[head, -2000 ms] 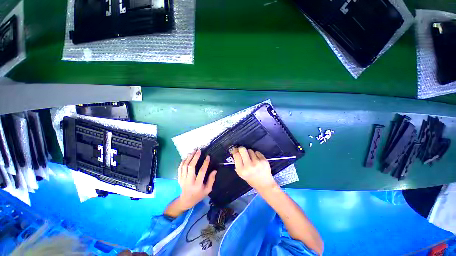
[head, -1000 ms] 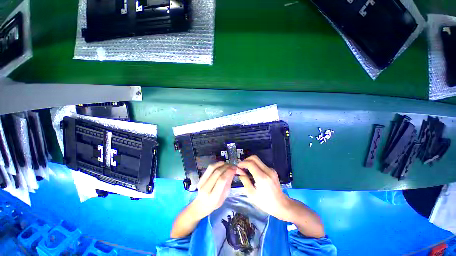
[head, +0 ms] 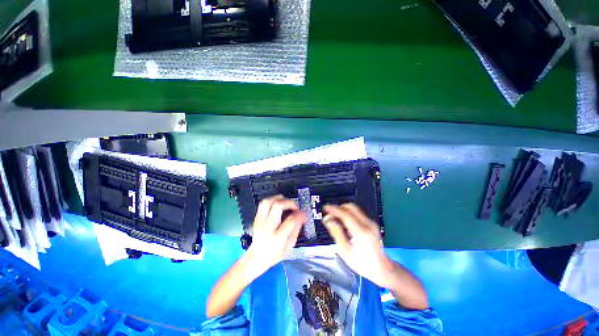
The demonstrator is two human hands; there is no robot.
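A black panel [head: 341, 177] lies flat on a white foam sheet [head: 302, 156] on the green bench in front of me. A pale centre bar [head: 305, 209] runs down its middle, with a white bracket piece [head: 316, 207] to its right. My left hand [head: 277, 226] is over the panel, its fingertips at the left side of the bar. My right hand [head: 354, 236] is over the panel's right half, fingers curled and blurred. I cannot tell whether either hand holds a small part.
Small white parts [head: 423, 178] and black strips [head: 525, 190] lie to the right. Another panel [head: 143, 200] on sheets and a row of stacked panels [head: 33, 190] are at left. Beyond a grey rail [head: 92, 125], the green belt [head: 368, 65] carries more panels.
The panel has turned from tilted to nearly level, showing its ribbed face and centre bar. My hands have since moved apart from the bar's lower part. Panels on the belt have shifted right.
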